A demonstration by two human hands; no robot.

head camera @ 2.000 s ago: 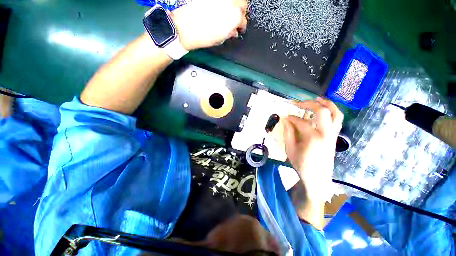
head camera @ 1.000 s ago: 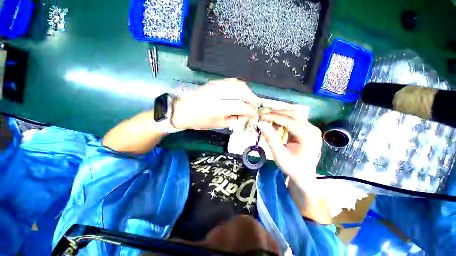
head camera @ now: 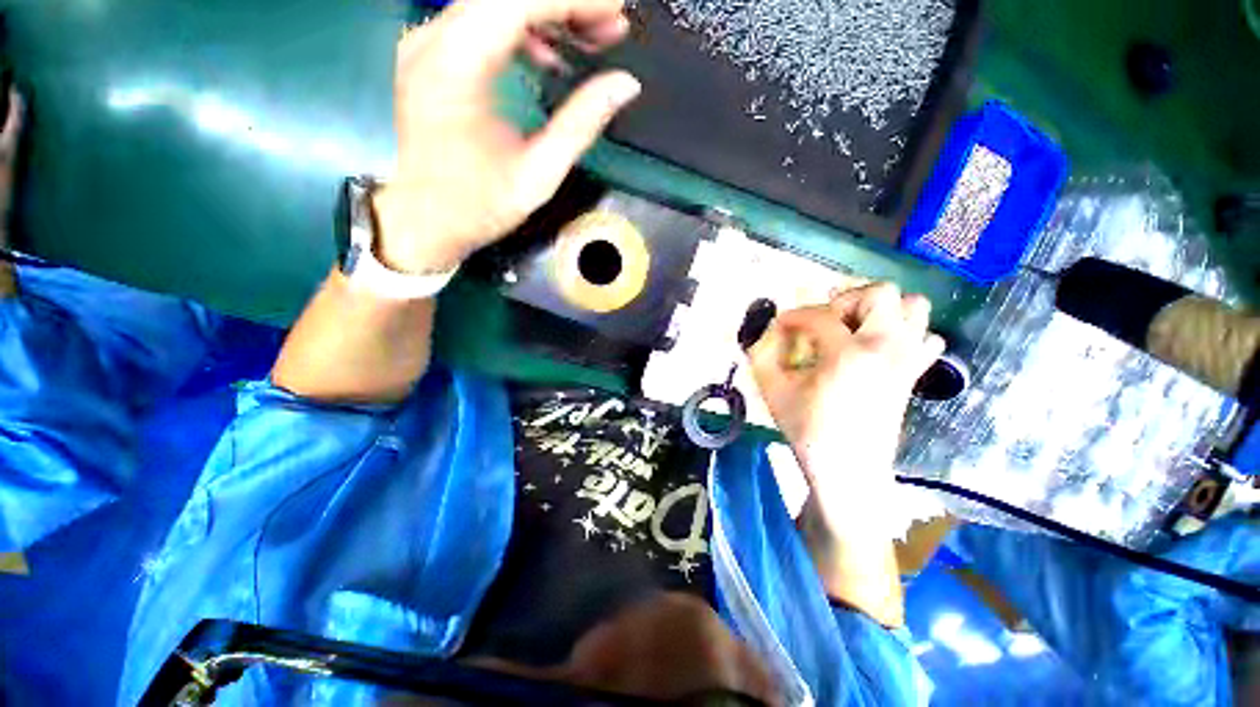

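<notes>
The cream-white jig (head camera: 705, 297) lies on the bench in front of me. A small black insert part (head camera: 757, 322) sits in it, and a grey-black ring part (head camera: 713, 416) is at its near edge. My right hand (head camera: 843, 373) rests over the jig's right part with its fingers curled. A small yellowish spot shows at that hand; whether it holds something cannot be told. My left hand (head camera: 491, 131) is raised between the fixture plate and the tray, thumb and fingers apart, with nothing visible in it. The black fixture plate (head camera: 539, 269) with its tan ring lies left of the jig.
The black screw tray (head camera: 815, 180) with heaped silver screws is behind the jig. A blue bin (head camera: 1025, 138) stands right of it. The electric screwdriver (head camera: 1119, 300) hangs at right over clear blister trays (head camera: 1064, 414). A dark round part (head camera: 944, 379) is beside my right hand.
Both hands were together over the jig a second ago. My left hand has since moved up and left, opening and uncovering the jig and fixture plate. My right hand remains at the jig.
</notes>
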